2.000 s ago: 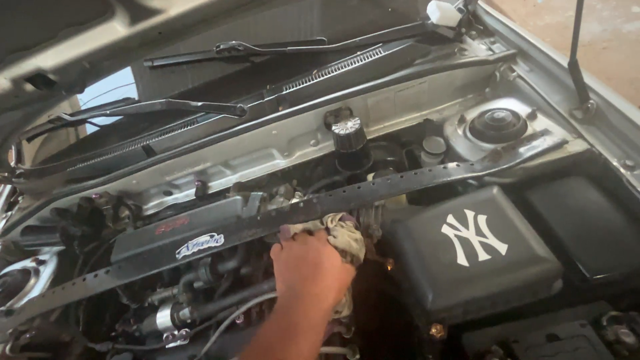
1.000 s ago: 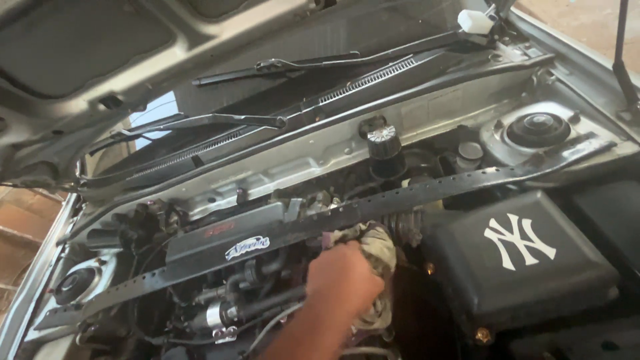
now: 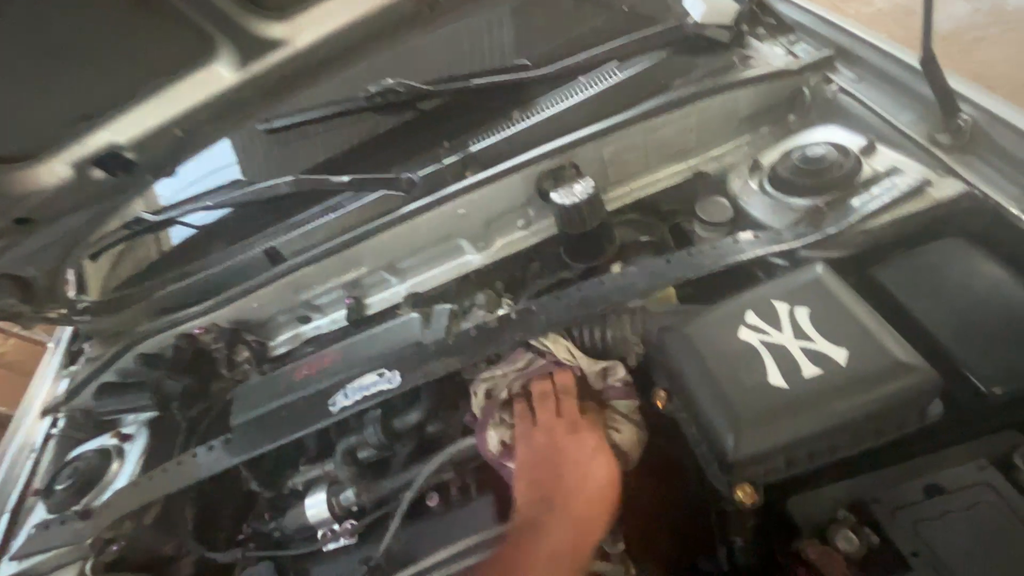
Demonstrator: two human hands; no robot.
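My left hand (image 3: 564,456) reaches up from the bottom of the head view and presses on a crumpled beige cloth with purplish edging (image 3: 620,400). The fingers are bent into the cloth; the thumb is not clear. The cloth lies in the engine bay, just below the black perforated strut bar (image 3: 640,280), beside a ribbed intake hose (image 3: 604,332). To its right is a black plastic box with a white emblem (image 3: 720,400). Left of the hand are hoses and a shiny metal clamp (image 3: 318,508). My right hand is not in view. The picture is somewhat blurred.
The raised hood (image 3: 104,72) covers the upper left. A windshield wiper (image 3: 472,80) lies behind the bay. A small black filter with a silver top (image 3: 580,208) stands behind the bar. A strut mount (image 3: 812,168) and a hood prop rod (image 3: 932,72) are at the right.
The cloth spreads more visibly on both sides of my left hand than before. The hand stays on it, near the strut bar. The view has shifted and tilted.
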